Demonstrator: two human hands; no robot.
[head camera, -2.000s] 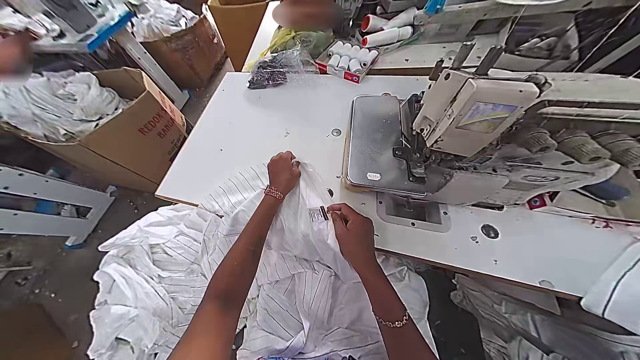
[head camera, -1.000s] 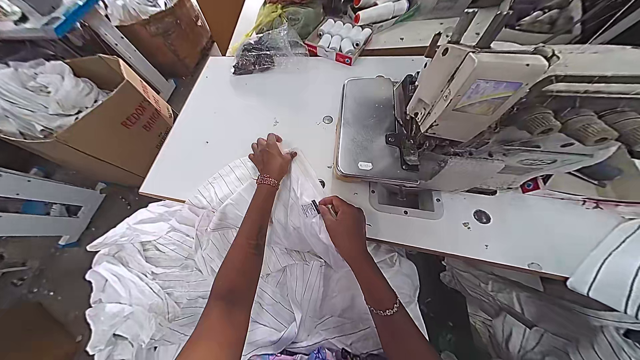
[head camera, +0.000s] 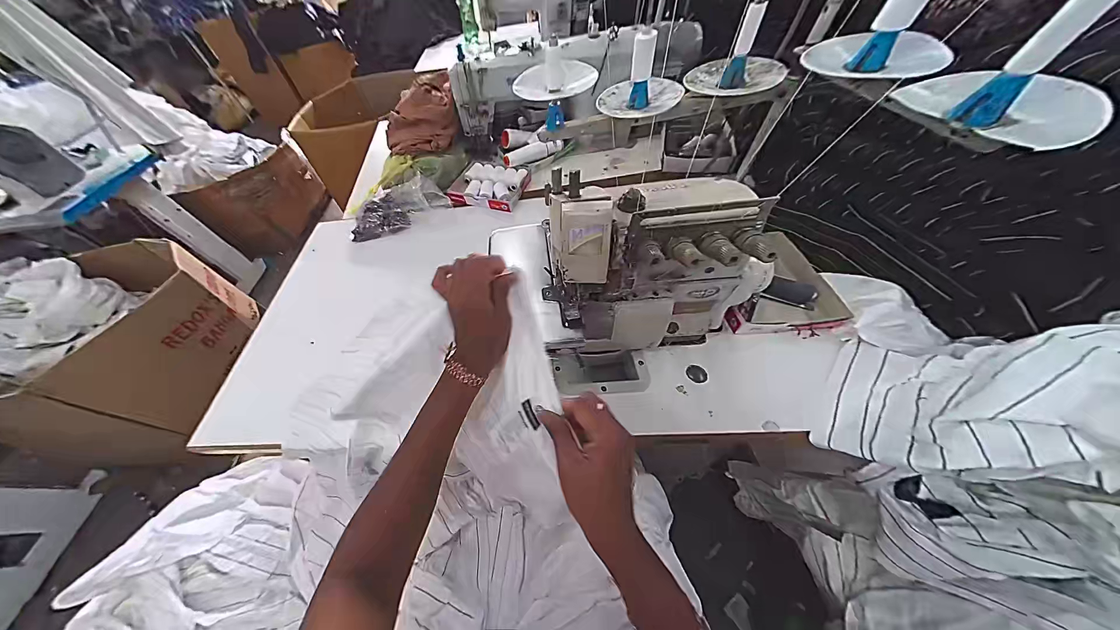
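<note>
My left hand (head camera: 477, 306) grips the upper edge of a white striped garment (head camera: 507, 516), holding it up just left of the overlock sewing machine (head camera: 656, 262). Lower and to the right, my right hand (head camera: 591, 455) pinches the garment's edge beside a small black label (head camera: 529, 414). Between the two hands the cloth is drawn into a narrow strip that passes in front of the machine's metal plate. The rest of the garment hangs over the front edge of the white table (head camera: 297, 324) in loose folds.
A box of white thread spools (head camera: 490, 185) and a clear plastic bag (head camera: 385, 214) lie at the table's back. Cardboard boxes (head camera: 131, 350) with white cloth stand left. Striped cloth (head camera: 980, 394) is heaped at right. Thread cones (head camera: 643, 57) stand behind the machine.
My left hand has lifted the cloth up and forward, closer to the machine's plate. My right hand still holds the edge by the label. The view has tilted up, showing the thread stands.
</note>
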